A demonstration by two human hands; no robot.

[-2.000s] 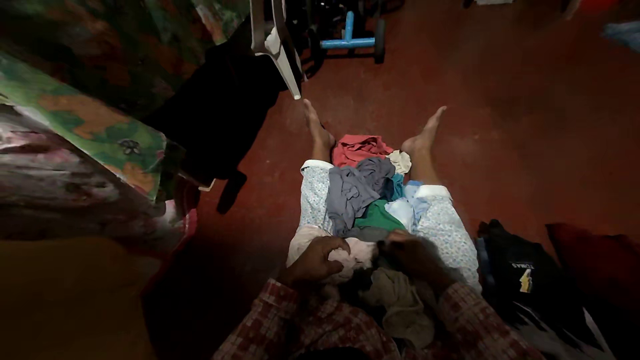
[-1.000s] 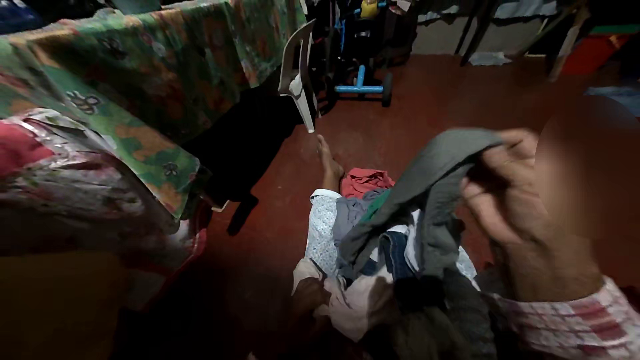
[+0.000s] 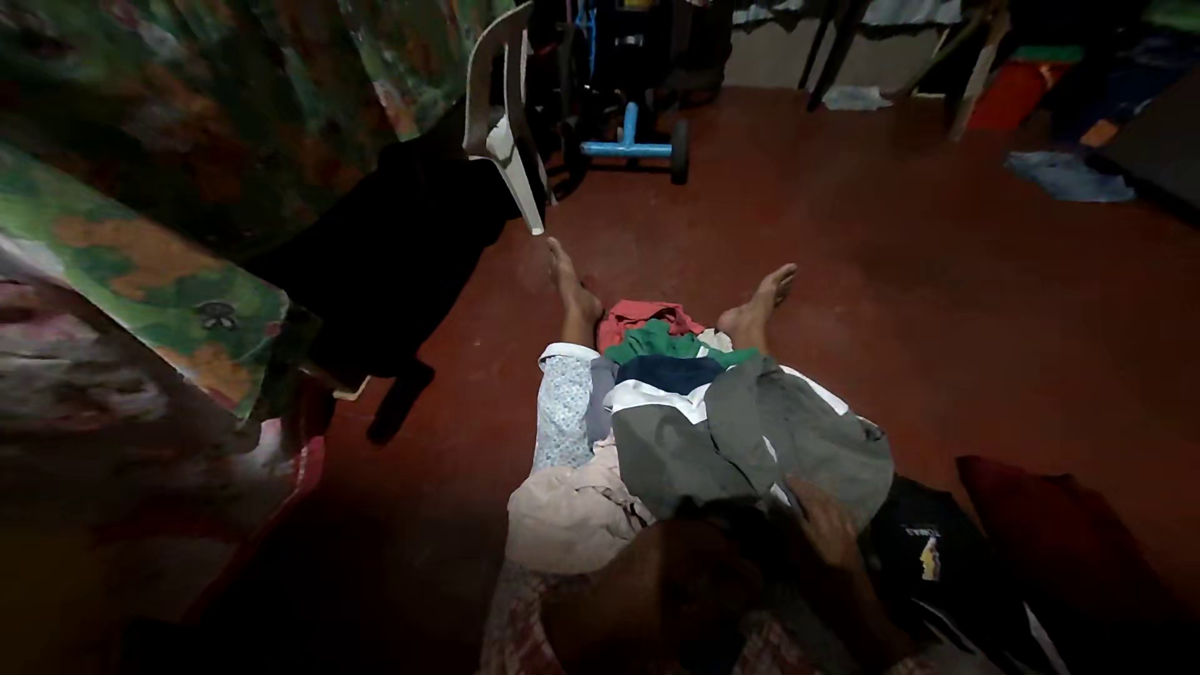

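Observation:
A grey garment point(image 3: 797, 422) with white edging lies spread over my lap and thighs. My right hand point(image 3: 825, 516) rests at its near edge; whether the fingers grip the cloth is unclear. My left hand point(image 3: 694, 548) is in deep shadow at the near side of the same garment, its fingers hidden. Beside it, a pale pink cloth point(image 3: 572, 520) is bunched over my left thigh. Between my legs lie a navy cloth point(image 3: 670, 372), a green cloth point(image 3: 656, 342) and a red cloth point(image 3: 642, 317), with a small cream cloth point(image 3: 715, 339) near my right ankle.
Dark garments point(image 3: 937, 534), one with a printed mark, and a dark red cloth point(image 3: 1059, 525) lie on the floor at right. A plastic chair point(image 3: 511, 141) and a wheeled blue frame point(image 3: 626, 148) stand ahead. A patterned tablecloth point(image 3: 141, 291) hangs at left.
The grey garment, held up by my right hand a second ago, now lies across my lap. My right hand has come down and back toward my body.

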